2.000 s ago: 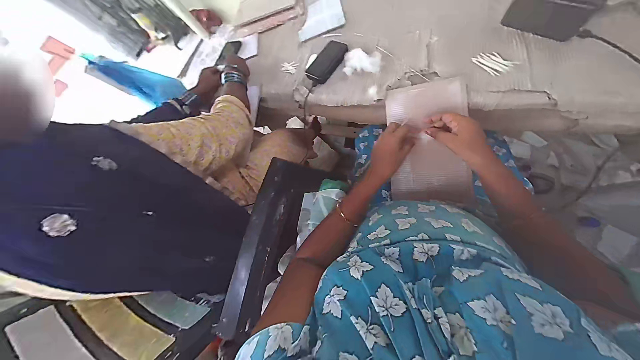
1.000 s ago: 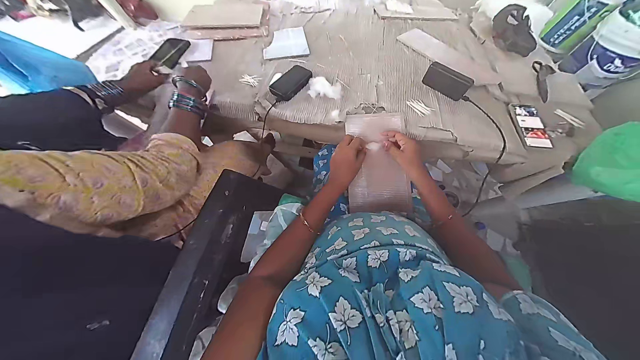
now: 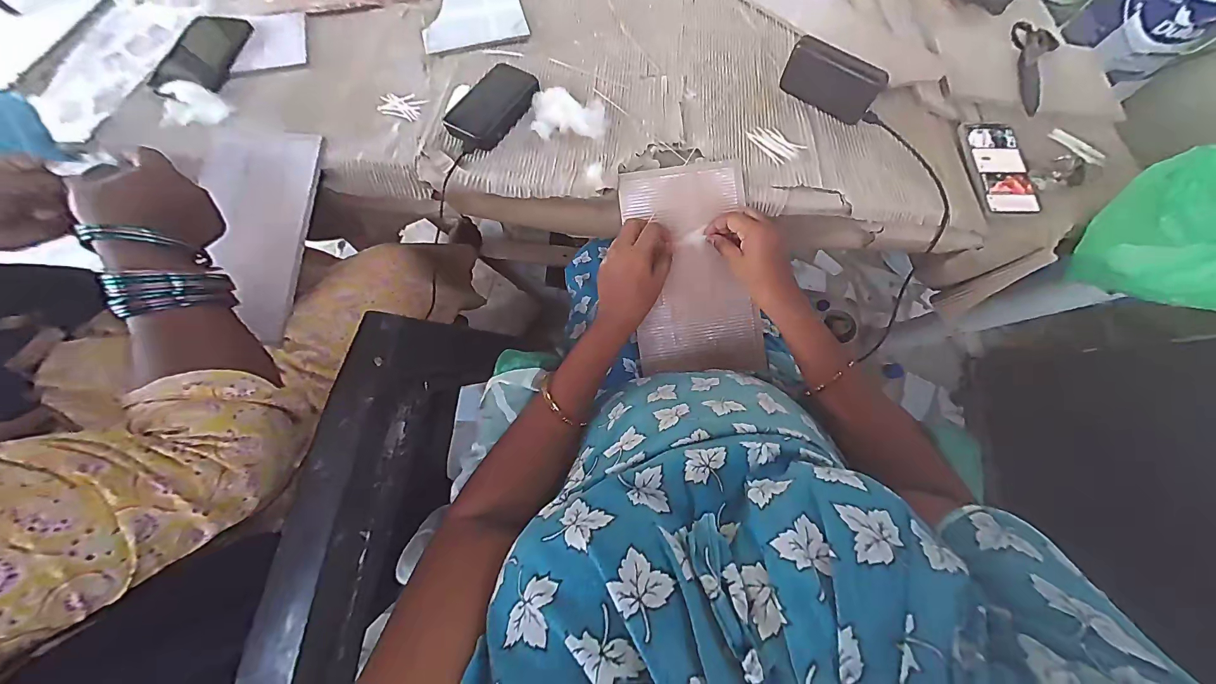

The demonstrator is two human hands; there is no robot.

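Note:
A ribbed, translucent board (image 3: 703,304) lies on my lap, its far end at the table's edge. Over its upper part, my left hand (image 3: 635,271) and my right hand (image 3: 752,249) pinch a thin wisp of white cotton (image 3: 692,236) between them, the fingertips a short way apart. On the table beyond are a tuft of cotton wool (image 3: 568,114), a pile of short white sticks (image 3: 774,144) and another such pile (image 3: 402,106) further left.
Two black boxes (image 3: 492,106) (image 3: 834,79) with cables, a lit phone (image 3: 999,169) and scissors (image 3: 1031,66) are on the cardboard-covered table. At left, a co-worker's hands (image 3: 142,204) hold something white near another board (image 3: 261,228). A green plastic bag (image 3: 1154,233) is at right.
The co-worker's hand was at a dark phone; now that phone lies on the table and both hands are nearer, with cotton beside it. My hands stay over the board. The view has shifted.

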